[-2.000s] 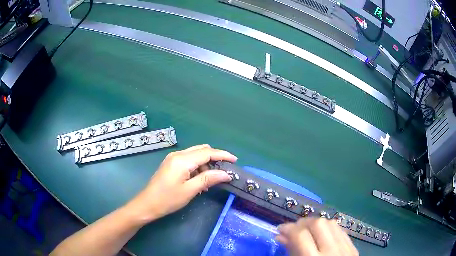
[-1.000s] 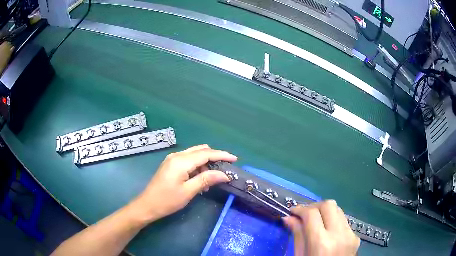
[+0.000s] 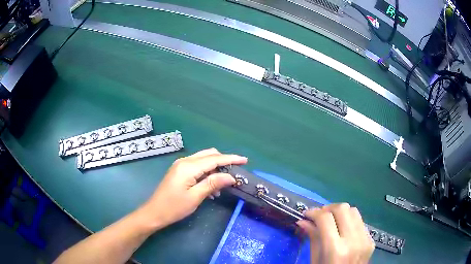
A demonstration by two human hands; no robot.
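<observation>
My left hand [image 3: 193, 188] grips the left end of a dark fixture bar [image 3: 273, 191], thumb on the near side and fingers on the far side. The bar is over a blue plastic tray [image 3: 258, 240] and carries small round silvery and coppery components [image 3: 282, 198] in a row. My right hand [image 3: 338, 232] is shut on thin silver tweezers [image 3: 281, 205]. Their tips are at the component [image 3: 262, 190] near my left thumb; whether they grip it cannot be told. My right hand hides the bar's right end.
Two light grey bars [image 3: 129, 149] lie at the left. Another bar [image 3: 305, 92] with a white stick [image 3: 277, 64] rests on the nearer metal rail [image 3: 206, 52]. A partly hidden bar [image 3: 386, 241] lies right of my right hand. A black box [image 3: 30, 90] stands left, a machine [image 3: 448, 124] right.
The tweezers, first not clearly visible, now reach the component near my left thumb. My right hand has moved up slightly. My left hand keeps its grip on the bar.
</observation>
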